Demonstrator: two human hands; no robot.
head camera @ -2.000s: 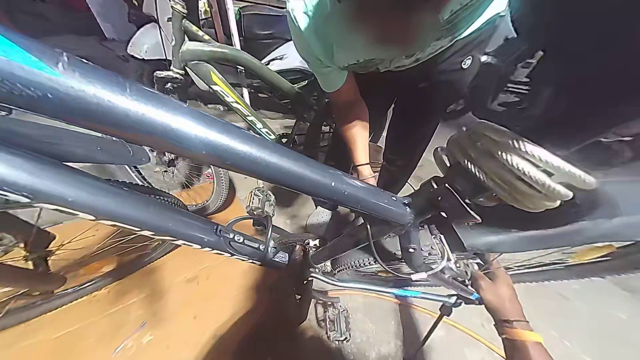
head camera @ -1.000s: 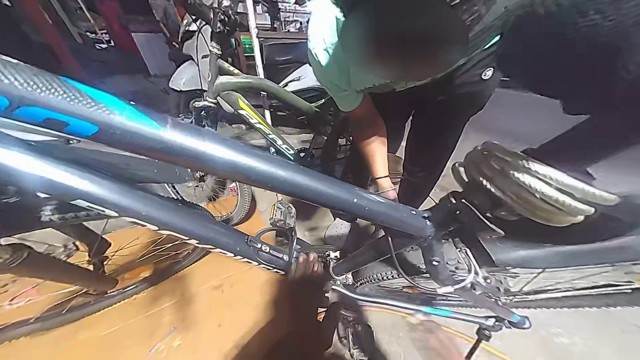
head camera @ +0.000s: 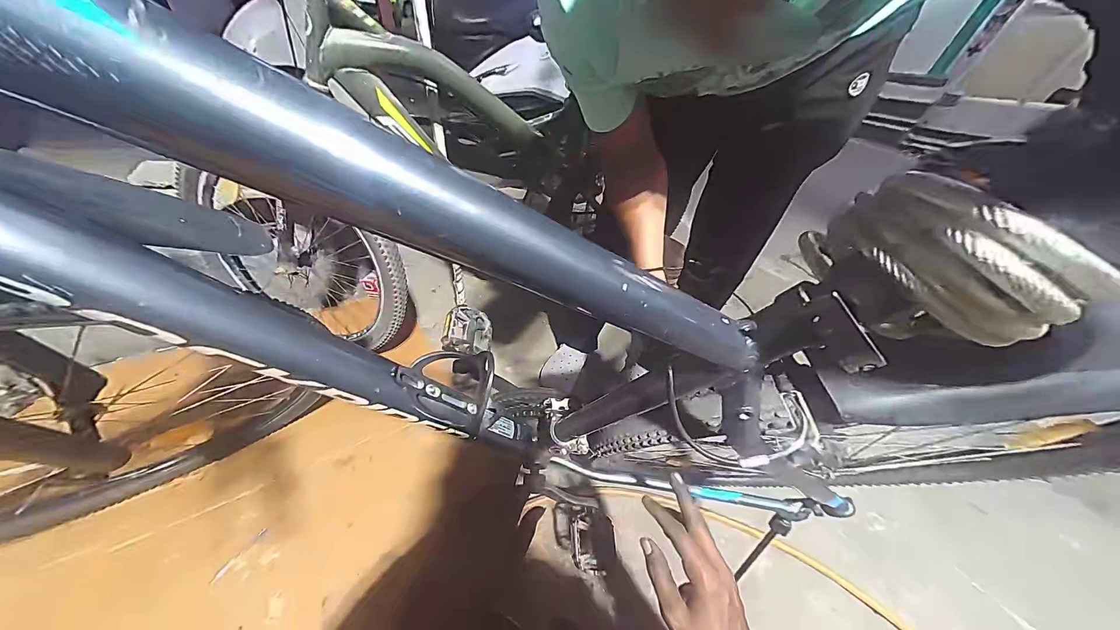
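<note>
My right hand (head camera: 696, 560) is at the bottom centre with its fingers spread, just below the blue-and-black chainstay (head camera: 717, 494) of a bicycle. It holds nothing. My left hand cannot be made out; dark shade covers the area beside the crank. The dark bicycle frame (head camera: 420, 201) slants across the view from upper left to the seat-tube junction. A bottle cage (head camera: 451, 394) is fixed to its down tube. A pedal (head camera: 582, 534) hangs left of my hand, and the chain (head camera: 626, 444) shows behind the chainstay. A kickstand (head camera: 766, 542) slopes down from the chainstay's rear end.
A co-worker in a light green shirt (head camera: 604, 61) bends over behind the frame, arm reaching down. Another bicycle (head camera: 437, 79) stands behind. A coiled cable (head camera: 980, 254) sits by the seat post at right. A yellow hose (head camera: 814, 564) lies on the ground near an orange-brown surface (head camera: 262, 516).
My right hand has left the rear brake area and come to the lower centre, its fingers now spread. My left hand, earlier at the bottom bracket, is no longer discernible there.
</note>
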